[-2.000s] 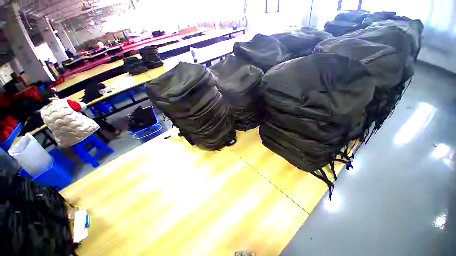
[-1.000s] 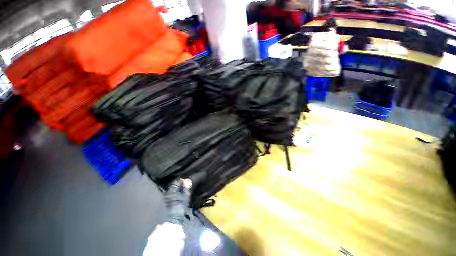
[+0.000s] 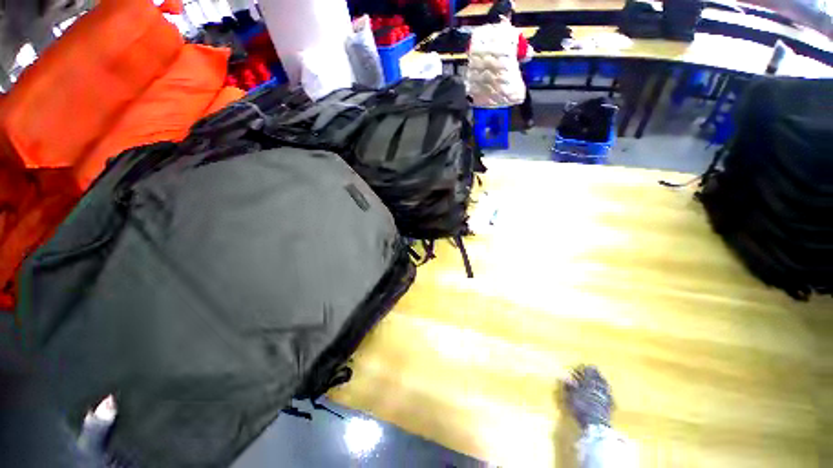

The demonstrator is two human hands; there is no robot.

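An olive-green backpack [image 3: 265,238] with a small dark label fills the left of the view, its plain front panel facing up, above the left pile. My left hand [image 3: 100,420], partly cut off by blur and fabric, shows pale fingertips closed at the backpack's lower left part. My right hand [image 3: 589,398], in a grey knitted glove, is over the yellow table at the lower right, away from the bags; its fingers are too blurred to tell if they are closed. More backpacks [image 3: 411,155] with straps showing lie behind the olive one.
A dark pile of backpacks [image 3: 776,183] stands at the right on the yellow table [image 3: 530,302]. Orange bundles [image 3: 91,73] rise at the far left. A person in a pale quilted vest [image 3: 495,69] sits beyond the table, near a blue crate [image 3: 585,137]. Grey floor shows at the bottom.
The view has swung left from the right-hand piles to the left pile, then slightly back right. The olive backpack now looks larger and nearer. My right hand has come into view.
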